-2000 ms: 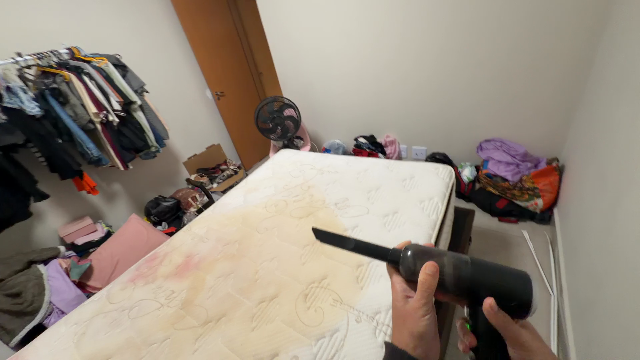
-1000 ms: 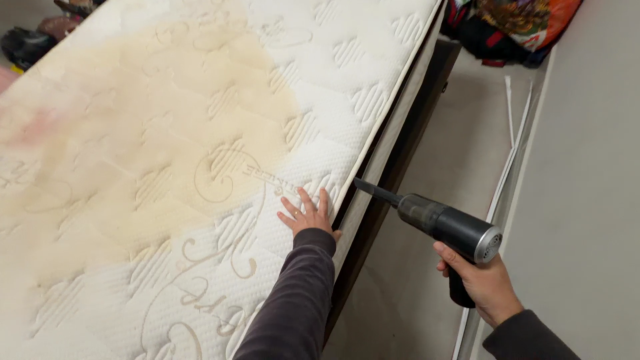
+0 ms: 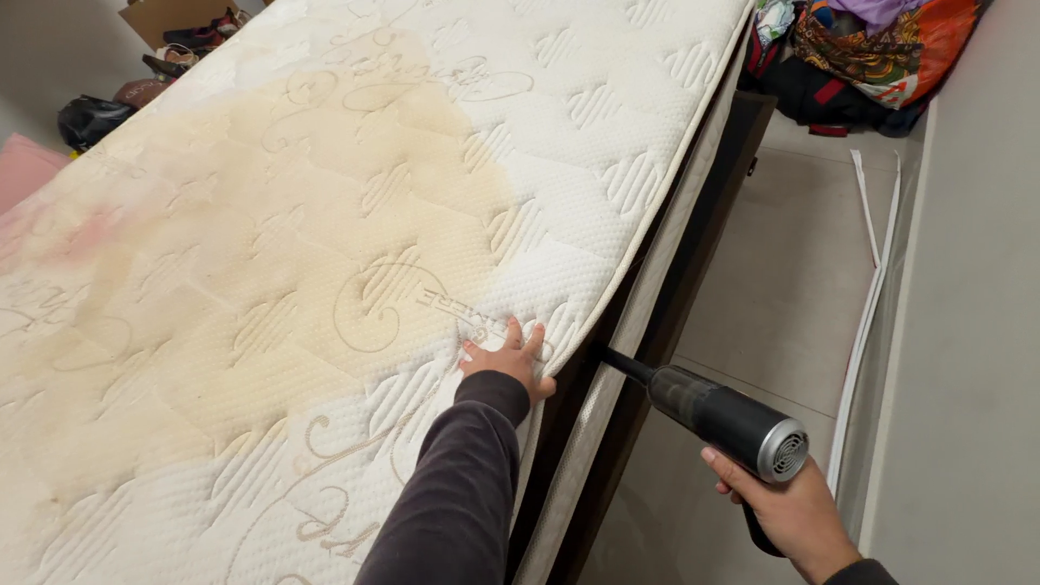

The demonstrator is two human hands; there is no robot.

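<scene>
My left hand (image 3: 510, 362) lies with spread fingers on the edge of a white quilted mattress (image 3: 569, 146), which has a broad yellowish stain and a smaller pink one. Its thumb reaches over the piped edge. In my right hand (image 3: 780, 508) is a black handheld vacuum cleaner (image 3: 715, 414) with a silver vented end, held by its handle. The tip of its narrow crevice nozzle (image 3: 624, 363) sits in the dark gap between the mattress top and the pale side band (image 3: 621, 349), just right of my left hand; the very tip is hard to make out.
A dark bed base (image 3: 699, 260) runs under the mattress. White strips (image 3: 863, 341) lie on the floor (image 3: 780, 268) along the right wall (image 3: 975, 325). Bags and fabrics (image 3: 861, 73) are piled at the far right. A cardboard box (image 3: 166, 20), shoes, a black bag (image 3: 91, 122) and a pink item (image 3: 28, 166) stand beyond the left edge.
Two seconds ago both hands were on the vacuum above the mattress; now my left hand is on the mattress edge and my right hand alone holds the vacuum, its nozzle at the side gap.
</scene>
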